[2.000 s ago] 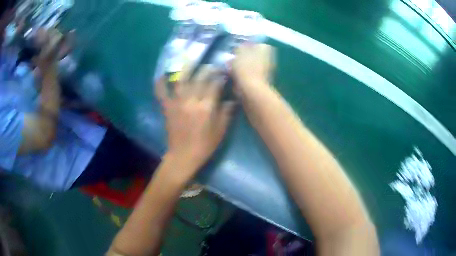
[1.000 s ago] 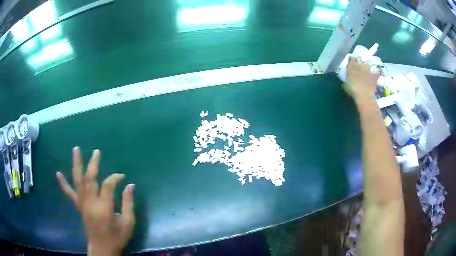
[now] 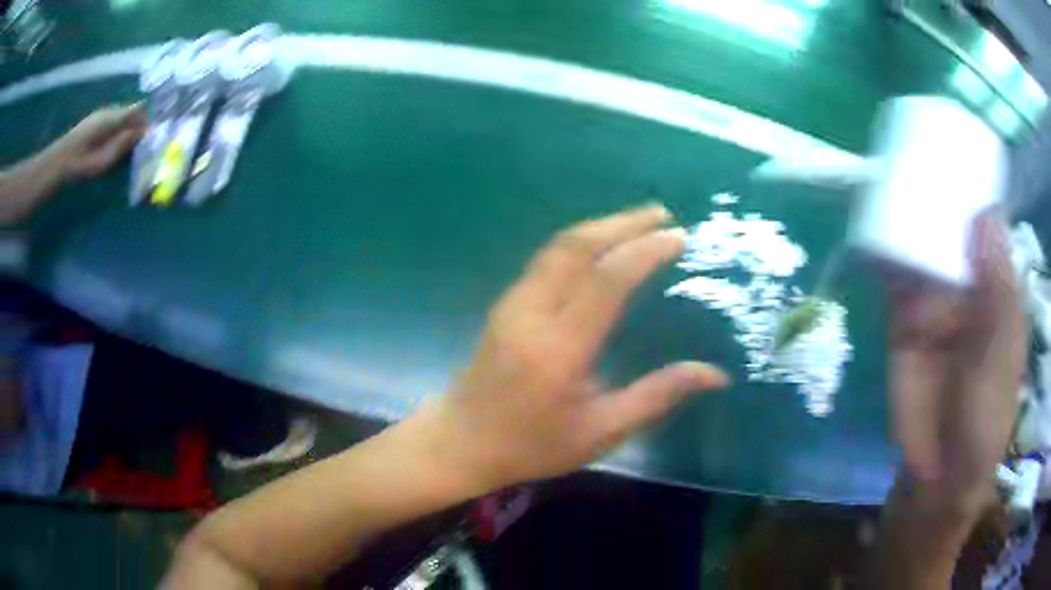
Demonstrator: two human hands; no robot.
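My right hand (image 3: 962,334), at the right, grips a white fan unit (image 3: 934,190), blurred, held above the bench. A thin yellowish-green piece (image 3: 801,325) shows beside it over the pile, too blurred to name surely. My left hand (image 3: 565,346) is open and empty, palm down with thumb and fingers apart, just left of the pile of small white plastic parts (image 3: 743,248). Several fan units (image 3: 208,115) lie side by side at the upper left of the bench, one with a yellow battery (image 3: 169,173).
Another person's hand (image 3: 110,138) touches the fan units at the left. The dark green bench (image 3: 380,219) has a white strip (image 3: 461,67) along its far side. More white items (image 3: 1029,265) show at the right edge. Red objects (image 3: 156,478) lie below the bench.
My right hand has left the heap at the right and now holds a white fan unit nearer. My left hand has moved right, towards the small parts. The view has turned left.
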